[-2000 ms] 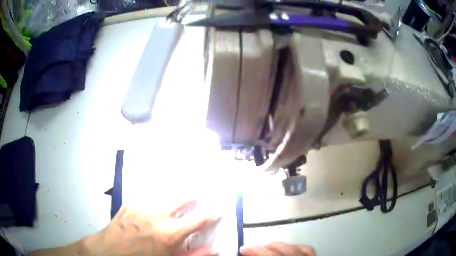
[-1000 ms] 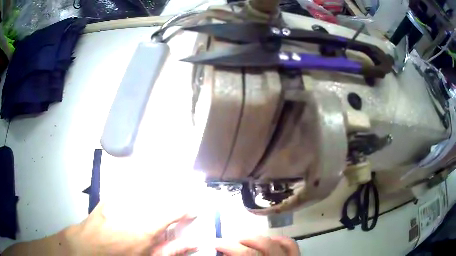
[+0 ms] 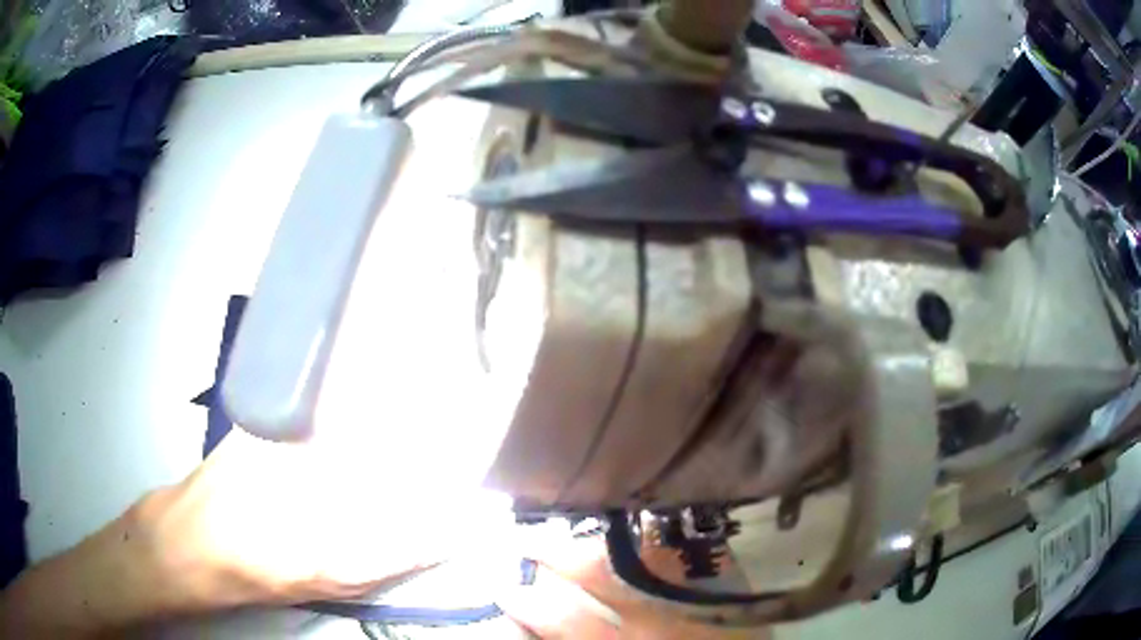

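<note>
My left hand [image 3: 238, 531] reaches in from the lower left, its fingers washed out by glare. My right hand [image 3: 588, 603] is low in the middle, partly hidden by the machine head [image 3: 676, 363]. A narrow navy edge or strip [image 3: 425, 614] runs between the hands at the bottom, beside pale, overexposed material. A small navy bit shows at the right fingertips. Whether the fingers pinch the cloth or rest on it cannot be told. The needle area [image 3: 676, 528] is partly visible under the head. Another navy strip [image 3: 222, 413] projects beyond my left hand, partly behind the grey bar.
The pale-grey bar [image 3: 313, 275] with a cable stands left of the head. Purple-handled snips [image 3: 863, 210] lie on the head. A navy stack [image 3: 75, 163] is at far left, with another navy piece [image 3: 10, 488] below. Black scissors loops [image 3: 923, 569] show at lower right.
The view has shifted, and the machine head looks larger and lower. The navy edge near my hands has turned from upright to nearly level. My right hand has moved partly behind the head.
</note>
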